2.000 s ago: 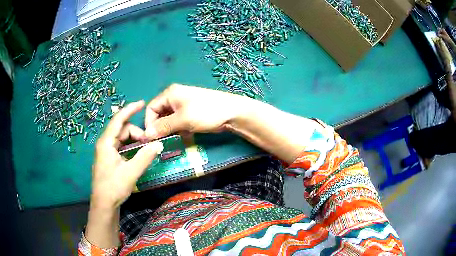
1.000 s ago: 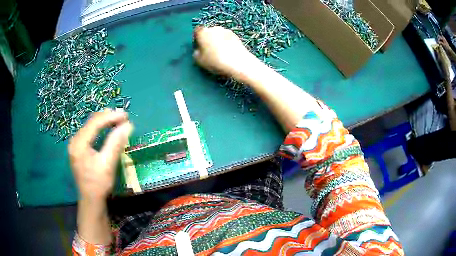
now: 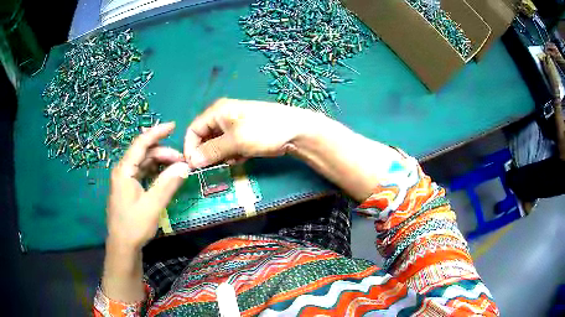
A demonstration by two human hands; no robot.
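The green circuit board (image 3: pixel 214 204) lies at the near table edge, crossed by cream strips at its left and right sides. A dark red block (image 3: pixel 216 189) sits on it right of centre. My right hand (image 3: pixel 226 133) is over the board's far edge, thumb and forefinger pinched together; thin silvery leads show near the fingertips, but the component body is hidden. My left hand (image 3: pixel 139 189) is at the board's upper left, its thumb and forefinger almost meeting my right fingertips; whether it holds a part cannot be told.
Loose green components lie in a left pile (image 3: pixel 96 102) and a far-middle pile (image 3: pixel 300 49). An open cardboard box (image 3: pixel 421 46) of similar parts stands at upper right. A blue stool (image 3: pixel 489 192) and another person's arm (image 3: pixel 551 77) are at the right.
My right hand has come back from the far-middle pile to the board. My left hand has moved right and in, to meet it over the board.
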